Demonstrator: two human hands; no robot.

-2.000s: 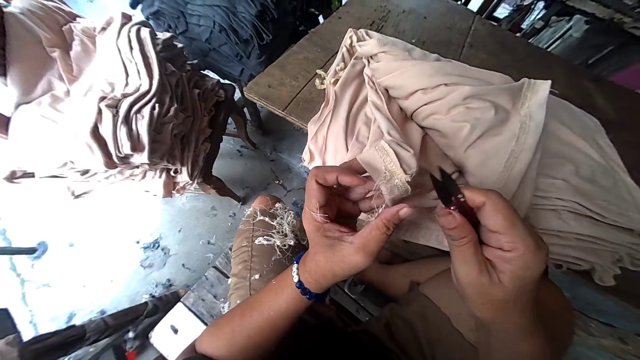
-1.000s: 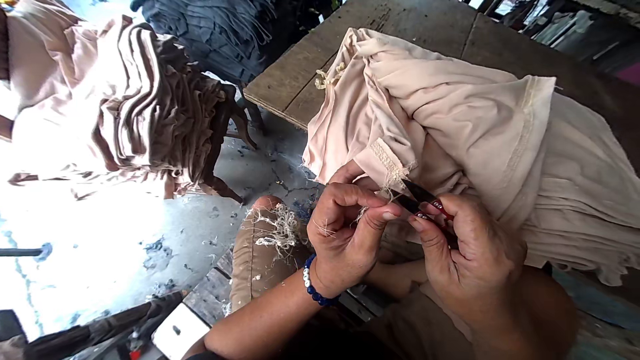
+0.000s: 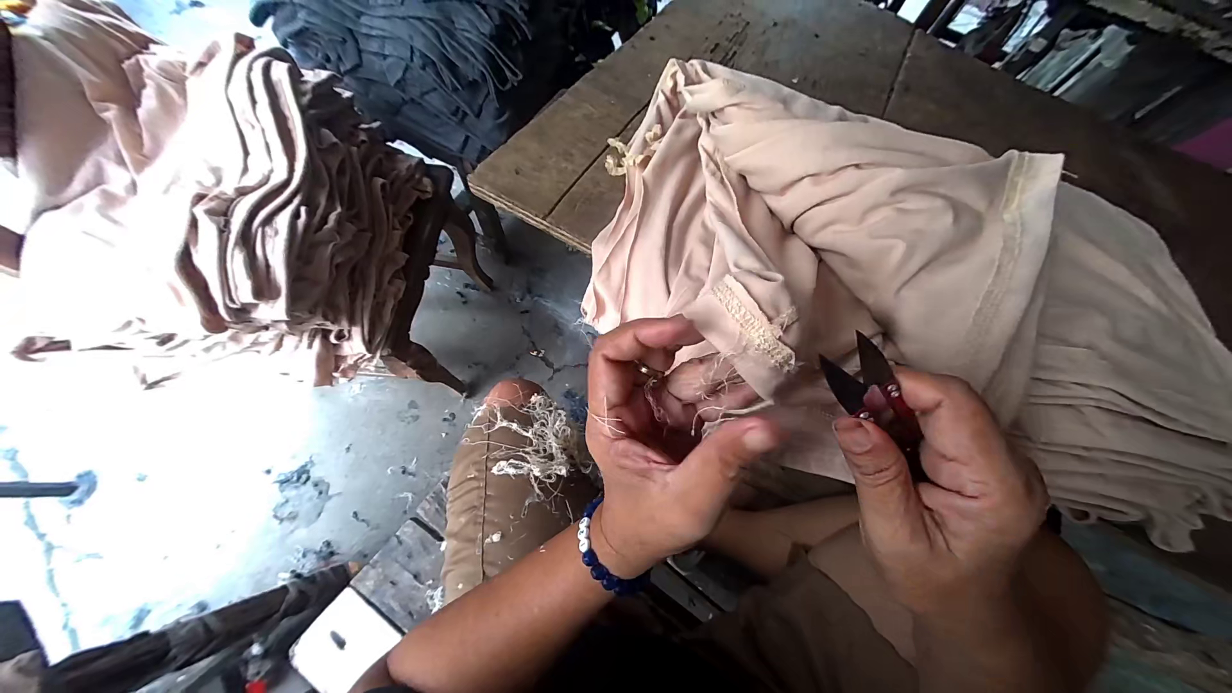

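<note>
My left hand (image 3: 664,452), with a blue bead bracelet (image 3: 599,558) at the wrist, is curled at the stitched hem end (image 3: 753,327) of a light pink fabric garment (image 3: 866,212). Its fingers are behind the hem, thumb raised, with loose threads across the fingers; whether they pinch the cloth is partly hidden. My right hand (image 3: 934,472) grips thread snips (image 3: 871,385) just right of the hem, blades apart and pointing up. The garment lies over a stack of similar cloth (image 3: 1126,443).
A wooden table (image 3: 549,164) bears the garments. At left, a tall stack of pink cloth (image 3: 279,212) rests on a wooden support, with dark grey cloth (image 3: 404,67) behind. Cut threads (image 3: 544,448) lie on my knee. A white object (image 3: 345,640) is at the lower left.
One second ago the snips were at my left fingertips below the hem; they have moved away to the right and their blades have parted. My left thumb has lifted from the fingers.
</note>
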